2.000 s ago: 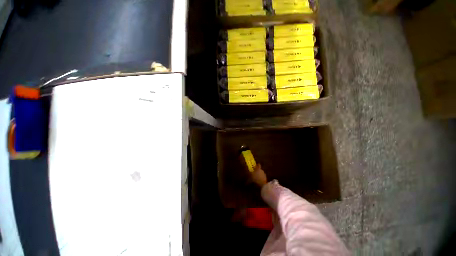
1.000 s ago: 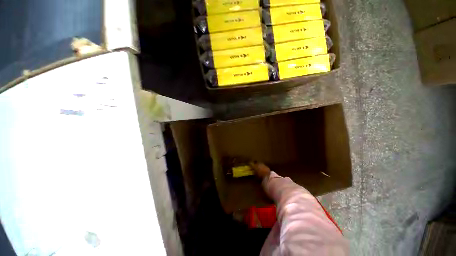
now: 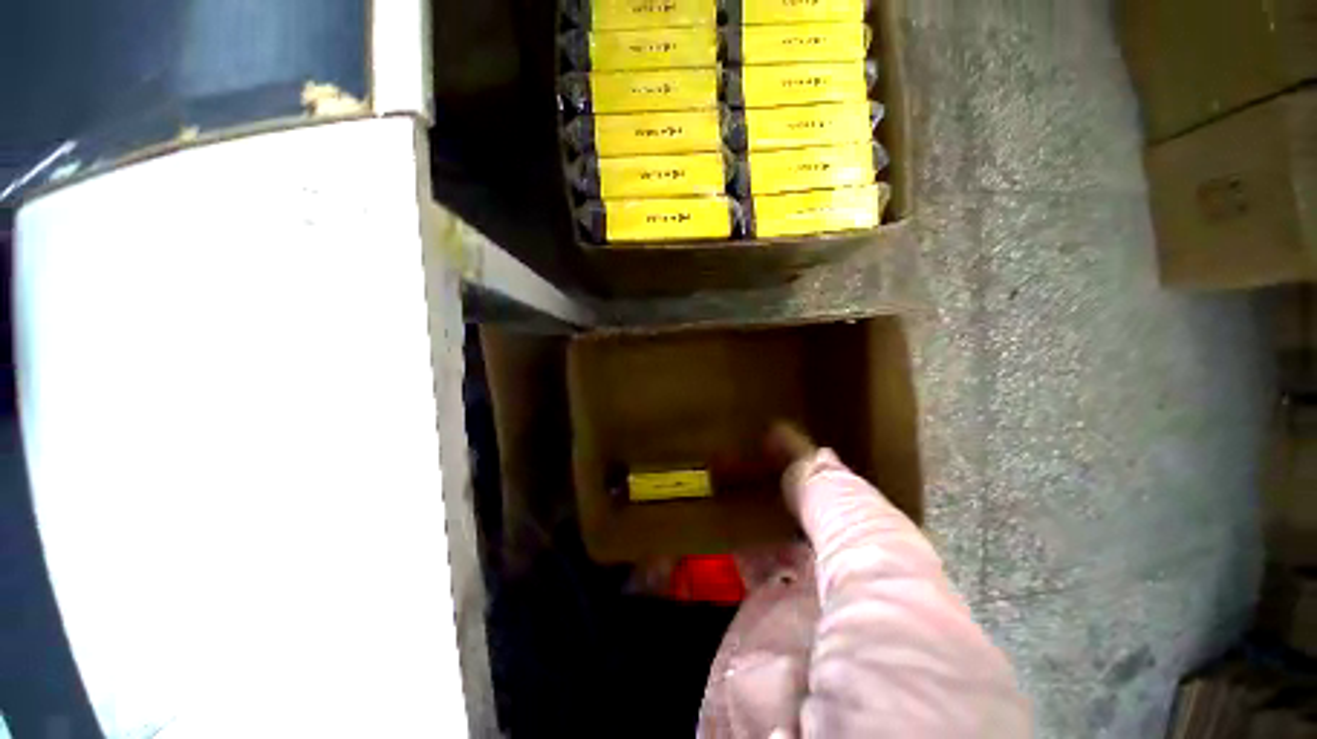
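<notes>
One yellow product box [image 3: 670, 484] lies near the left side inside the deep brown carton [image 3: 693, 544], its dark end to the left. My right hand [image 3: 789, 442], in a pink sleeve, reaches into the same carton to the right of the box and apart from it. The hand is small and blurred, with no box visible in it; it looks open. My left hand cannot be made out in the picture.
A filled carton [image 3: 737, 266] with two columns of bagged yellow boxes stands beyond the open one. The white bench [image 3: 246, 433] is at left, with a red stool [image 3: 706, 578] below the carton. Brown cartons [image 3: 1235, 195] stand at far right.
My right hand has let go of the yellow box and moved right, away from it. The box now lies by itself in the carton. The view has shifted.
</notes>
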